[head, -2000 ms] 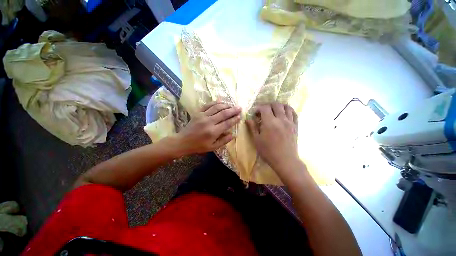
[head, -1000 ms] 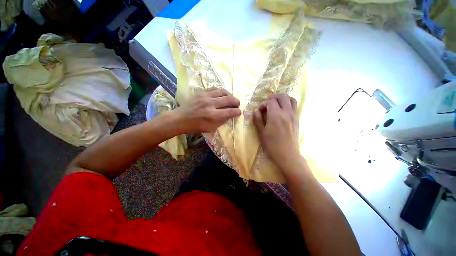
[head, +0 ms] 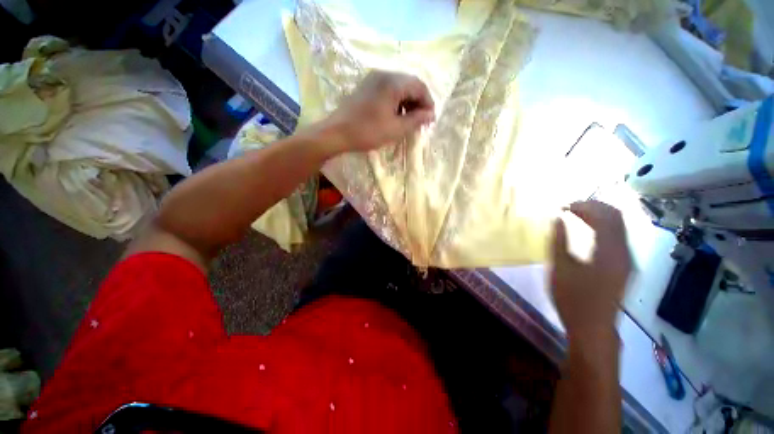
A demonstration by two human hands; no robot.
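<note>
A pale yellow garment piece (head: 488, 242) with slanting lace bands lies on the white table, its pointed lower end at the front edge. My left hand (head: 384, 112) is over its middle, thumb and fingertips pinched together on the plain yellow cloth between the lace bands, which rises in folds below them. My right hand (head: 591, 267) is off the garment, to its right, blurred, with thumb and fingers apart and nothing seen in it.
The white sewing machine head (head: 713, 161) is at the right, with a black phone-like rectangle (head: 690, 291) below it. Blue-handled snips (head: 670, 366) lie near the front right. More yellow lace pieces (head: 594, 10) are at the far edge. A yellow cloth heap (head: 93, 140) is at left.
My right hand has let go of the garment and moved right, towards the machine. My left hand has moved up and lifted the cloth at its fingertips. The view has shifted somewhat.
</note>
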